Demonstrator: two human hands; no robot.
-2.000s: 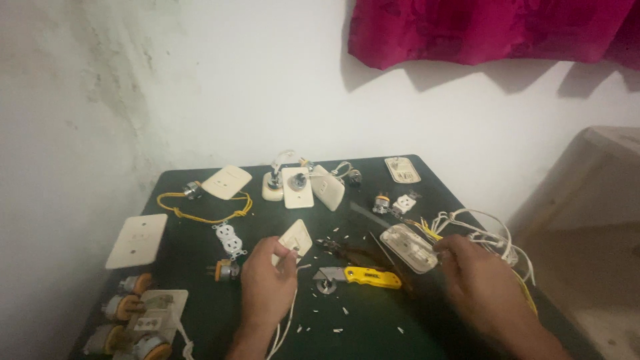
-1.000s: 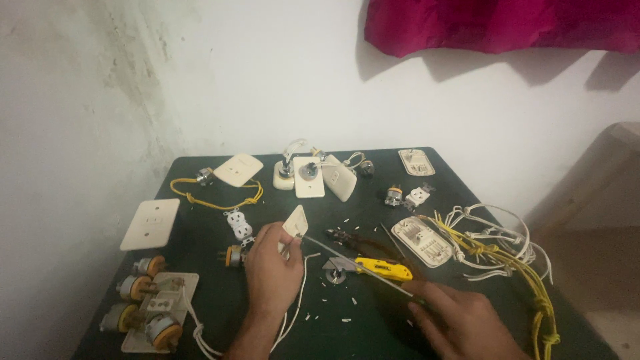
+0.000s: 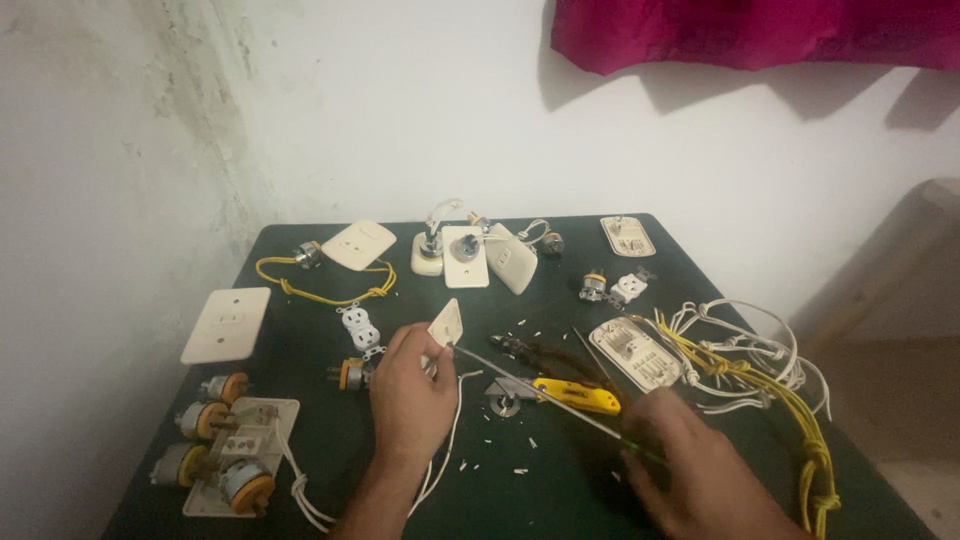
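Note:
Near the middle of the green table, my left hand (image 3: 416, 390) holds a small cream plastic outlet piece (image 3: 448, 322) with a white cable (image 3: 448, 450) hanging below it. My right hand (image 3: 686, 457), blurred, grips the handle of a long thin screwdriver (image 3: 540, 394); its tip meets the piece at my left fingertips. Under the shaft lies a yellow utility knife (image 3: 577, 395), its head beside a round metal disc (image 3: 505, 403). Dark-handled pliers (image 3: 555, 361) lie behind the knife. A cream cover with its inside up (image 3: 636, 352) rests beyond my right hand.
Coiled white wires (image 3: 750, 349) and knotted yellow wires (image 3: 814, 450) lie at right. At left are a wall plate (image 3: 227, 325), a white duplex receptacle (image 3: 360, 328) and several orange-and-grey plugs (image 3: 247, 486). More outlets and plates (image 3: 465, 274) line the back edge near the wall.
My right hand was by the open cover and wires; it has come nearer, now with the long screwdriver reaching the piece. My left hand has kept hold of that piece.

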